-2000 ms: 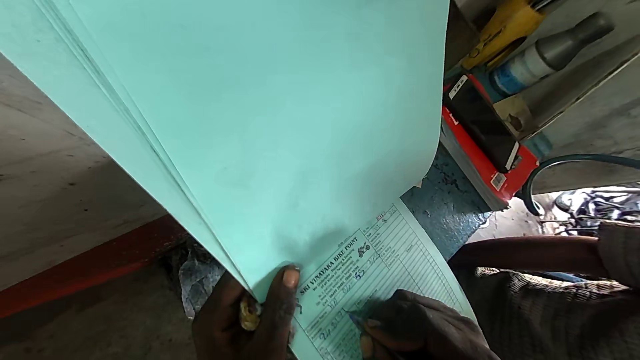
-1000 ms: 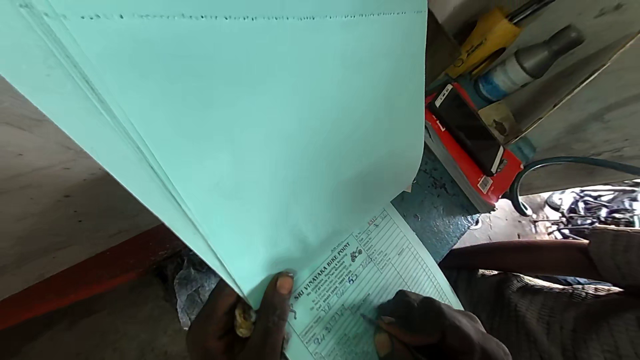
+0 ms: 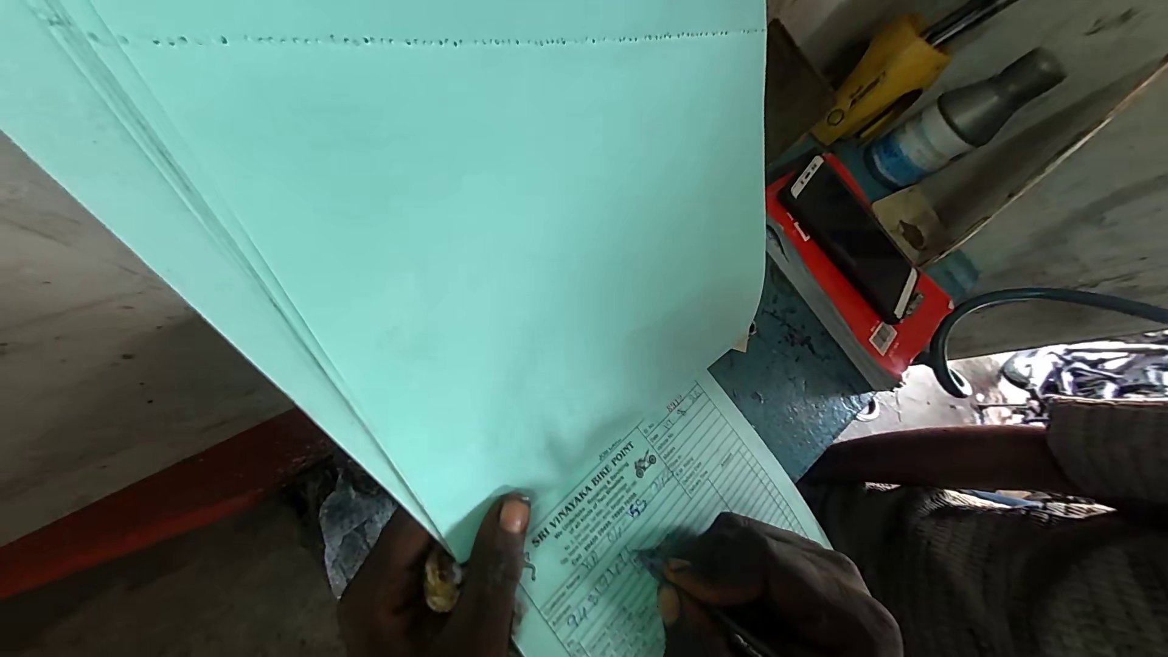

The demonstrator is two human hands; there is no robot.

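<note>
A pad of pale green printed forms lies tilted, its folded-back green sheets (image 3: 474, 228) covering much of the view. Below them shows a ruled form (image 3: 721, 456) with print and blue handwriting. My left hand (image 3: 456, 584), with a ring on one finger, grips the pad's lower left edge, thumb on top. My right hand (image 3: 776, 584) holds a dark pen (image 3: 650, 558), its tip on the form's lines; the fingers hide part of the pen and of the form.
At right, a smartphone (image 3: 853, 237) lies on a thick red book (image 3: 899, 351) upon a blue-green surface (image 3: 785, 392). Beyond are a yellow holder (image 3: 881, 78), a grey-capped bottle (image 3: 958, 119) and a dark cable (image 3: 1049, 294). A crumpled plastic sheet (image 3: 356, 520) lies at lower left.
More handwriting shows on the form's lower lines than two seconds ago. A perforated line at the top of the green sheets has come into view. My left thumb stays on the pad.
</note>
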